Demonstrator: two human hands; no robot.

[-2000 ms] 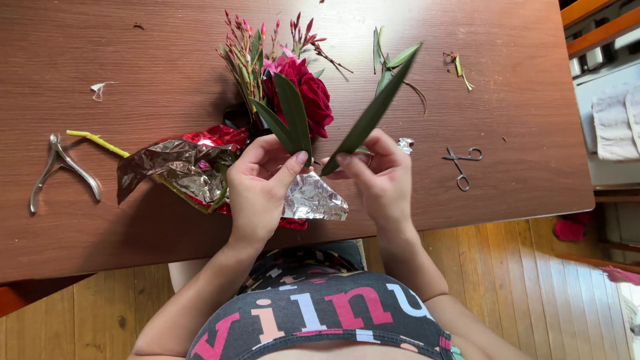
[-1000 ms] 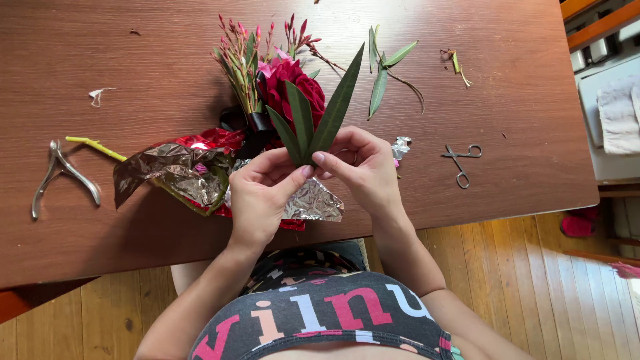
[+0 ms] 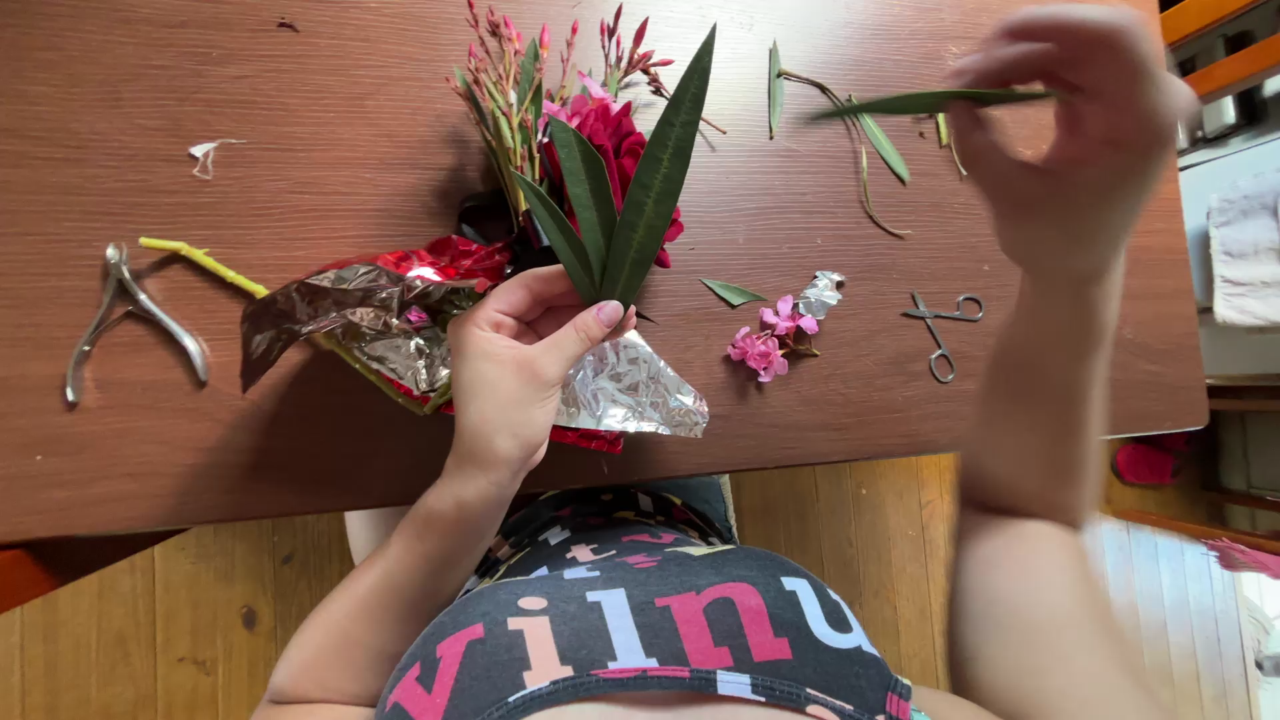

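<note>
My left hand (image 3: 520, 360) pinches the bases of several long green leaves (image 3: 645, 190), fanned upward. Raised at the upper right and blurred, my right hand (image 3: 1070, 140) holds one narrow green leaf (image 3: 930, 102) between thumb and fingers. Behind the fan lie a dark red flower (image 3: 625, 140) and stems with pink buds (image 3: 505, 110). Crumpled silver foil (image 3: 635, 390) sits just right of my left hand, and red and silver wrapping (image 3: 370, 310) spreads to its left.
Metal nippers (image 3: 130, 310) and a yellow-green stem (image 3: 205, 262) lie left. Pink blossoms (image 3: 765, 345), a small leaf (image 3: 733, 292), a foil scrap (image 3: 822, 295) and small scissors (image 3: 938, 325) lie right. A leafy sprig (image 3: 860, 140) lies farther back; the table's edge (image 3: 830, 458) runs near my body.
My right hand has moved from beside my left hand to the upper right and now holds a separate leaf. My left hand keeps hold of the fan. The pink blossoms have come into sight.
</note>
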